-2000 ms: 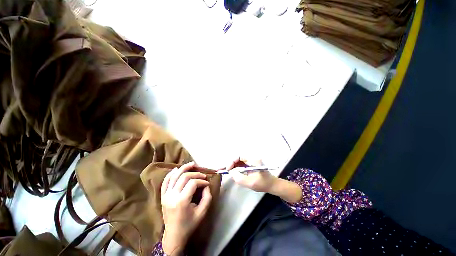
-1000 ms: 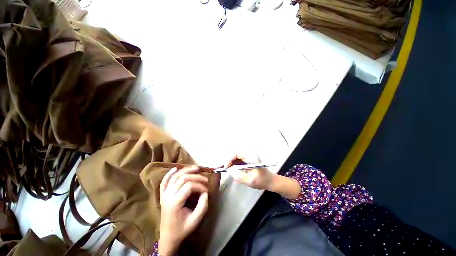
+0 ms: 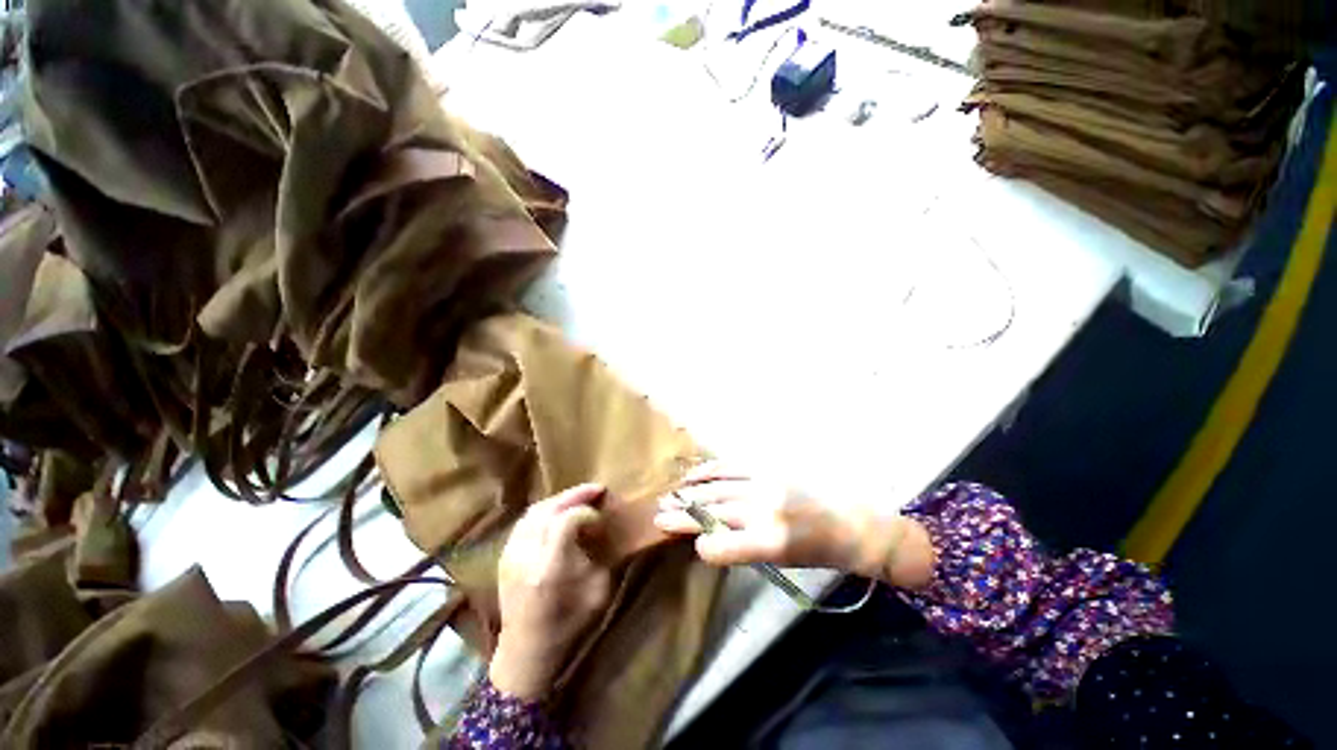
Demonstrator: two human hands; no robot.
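Observation:
A tan-brown cloth bag (image 3: 499, 425) lies creased at the table's near edge, its dark straps (image 3: 345, 550) looping out to the left. My left hand (image 3: 551, 593) is closed on the bag's cloth, the fingers curled over a fold. My right hand (image 3: 770, 525) is at the bag's right edge, its fingers around a slim pen-like tool (image 3: 785, 586) that slants back under the palm, with a thin pale loop behind it. The fingertips touch or nearly touch the cloth. The tool's tip is hard to make out.
A large brown bag pile (image 3: 279, 191) with hanging straps fills the upper left. A darker slack bag (image 3: 161, 667) lies lower left. Folded brown layers (image 3: 1129, 132) are stacked upper right. A small black block (image 3: 804, 76) is on the far table. Right of the table edge, the dark floor has a yellow line (image 3: 1239, 410).
The view has shifted, so the table things sit further right and lower. The tool in my right hand now slants back under the palm instead of pointing across, and my right fingers are closer to my left hand.

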